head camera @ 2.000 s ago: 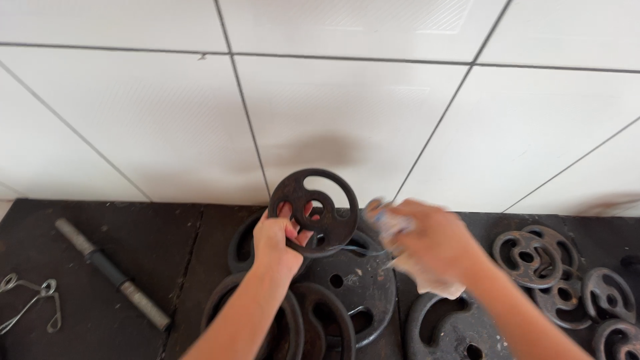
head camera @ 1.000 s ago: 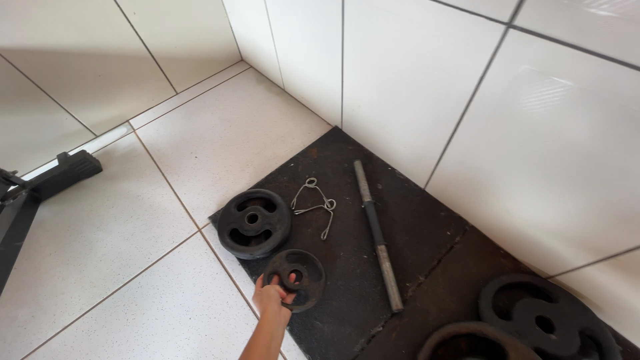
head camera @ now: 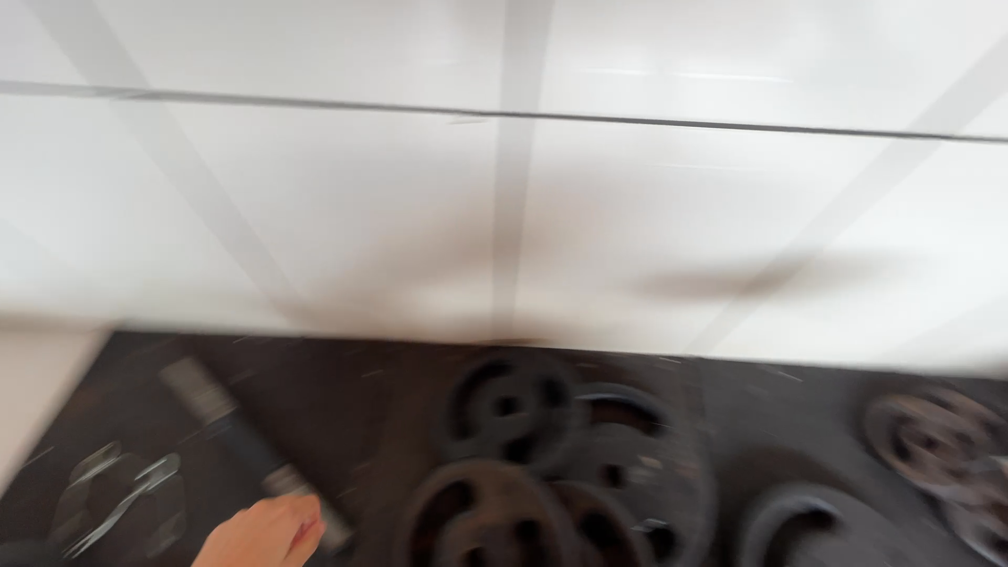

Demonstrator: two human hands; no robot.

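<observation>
Blurred at the lower left, my left hand [head camera: 264,531] has its back turned up, over the lower end of a dumbbell bar [head camera: 248,437] with metal ends and a dark middle. Its fingers are curled or hidden, and no object shows in it. Left of it lie wire spring collars [head camera: 122,500]. To its right, several dark cast weight plates rest in a group: a small one [head camera: 510,405], a large one [head camera: 638,472] and a brownish one [head camera: 484,520] near the lower edge. My right hand is out of view.
A white tiled wall [head camera: 394,205] rises behind the dark mat [head camera: 315,378]. Another plate [head camera: 819,520] lies at the lower right, and small plates [head camera: 933,441] are heaped at the far right. Pale floor [head camera: 39,378] shows at the left edge.
One second ago my left hand held a small plate beside another plate on the mat's left end; no plate shows in it now. The view has swung back right to the plate group.
</observation>
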